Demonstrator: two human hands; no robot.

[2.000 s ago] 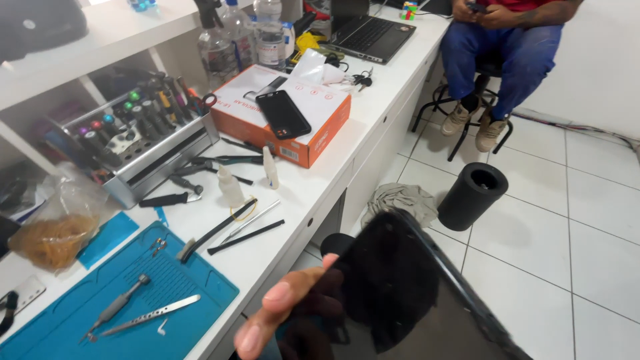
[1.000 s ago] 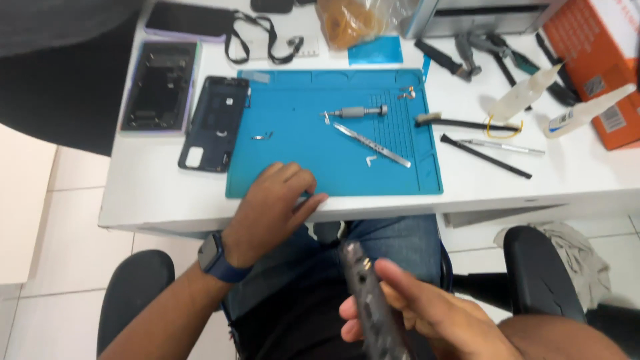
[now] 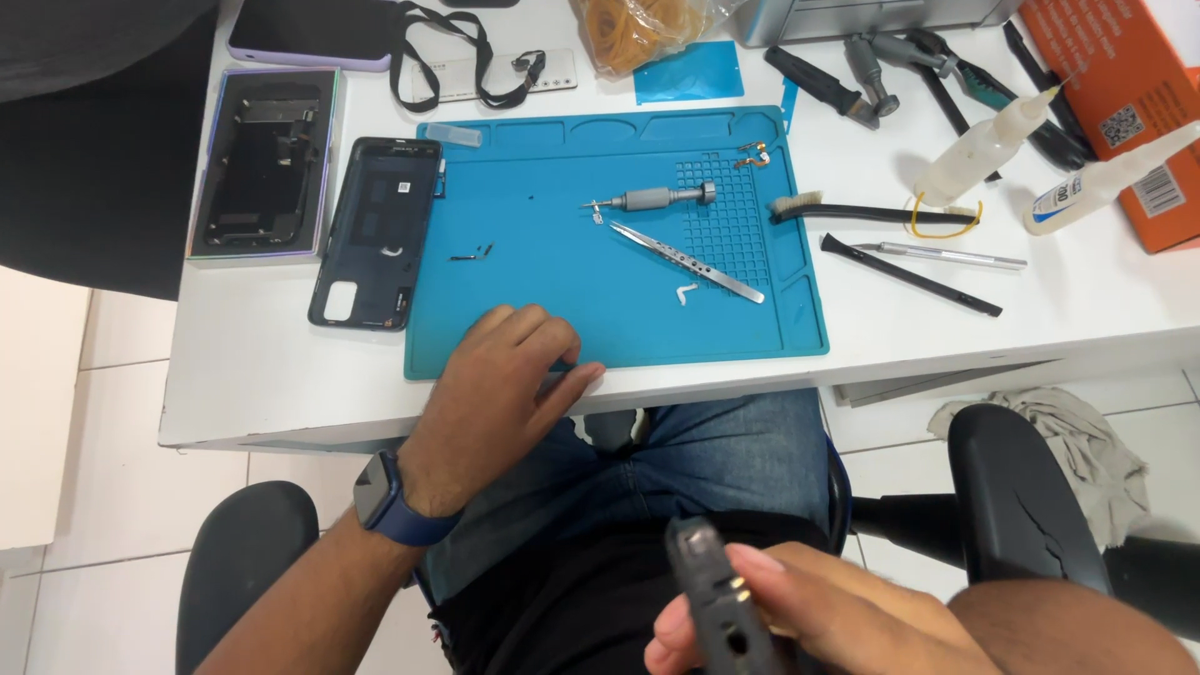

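Note:
My left hand, a watch on its wrist, rests on the front edge of the blue silicone repair mat, fingers loosely curled with nothing seen in them. Over my lap my right hand grips a dark phone, seen end-on with a round port showing. On the mat lie a grey precision screwdriver, steel tweezers, a small white bent part and a copper-coloured flex cable. A phone back cover lies against the mat's left side.
Left of the cover is an open box with a phone screen assembly. A black brush, a black pry tool, a craft knife, bottles, pliers and an orange box occupy the right. Chair armrests flank my lap.
The view has swung from the room and floor to the mat and my lap. My left hand remains at the mat's front edge since one second ago, and the phone stays in my right hand.

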